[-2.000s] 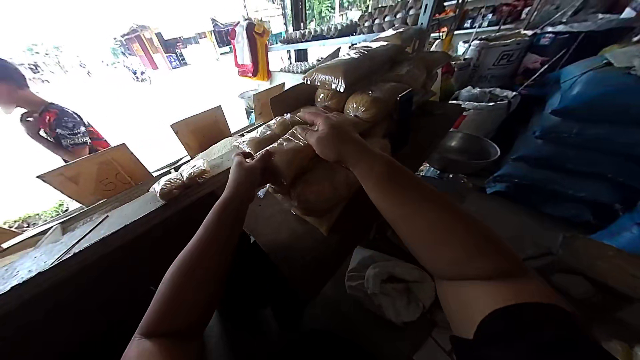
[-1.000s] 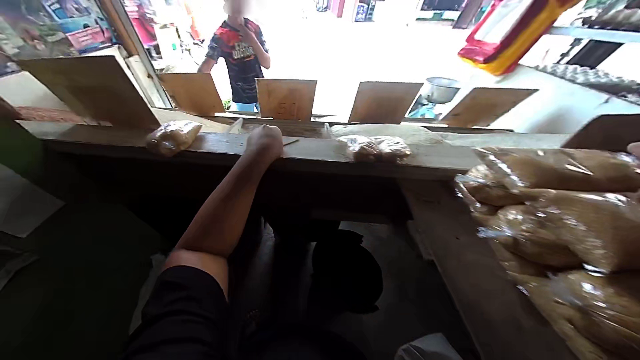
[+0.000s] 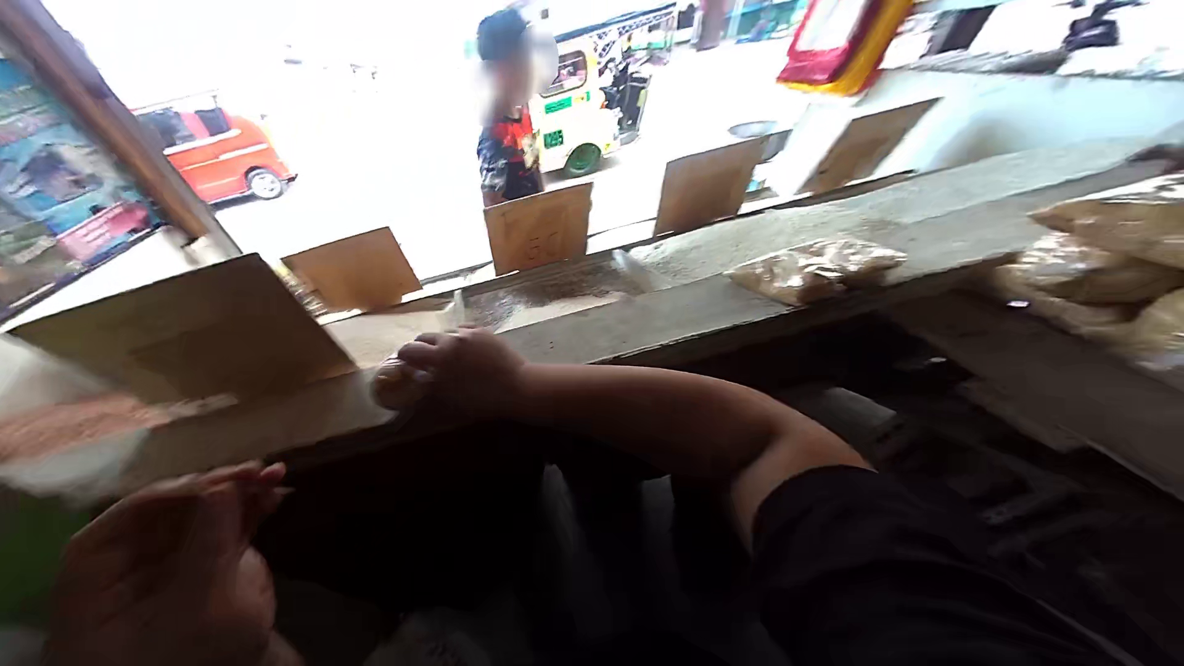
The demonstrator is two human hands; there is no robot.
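My right hand reaches across to the wooden ledge and is closed over a small clear plastic bag with tan contents. At the lower left, my left hand is raised below the ledge, blurred, with its fingers curled; whether it holds anything is unclear. Another filled plastic bag lies on the ledge to the right. Several larger filled bags are piled at the right edge.
Cardboard signs stand along the ledge's outer side, with grains in front of them. A wooden post rises at the left. Outside are a person, a red vehicle and a white vehicle.
Two seconds ago both hands were on the pile of bags. Now my right hand is on the small bag, which lay uncovered on the ledge one second ago. The view has swung left.
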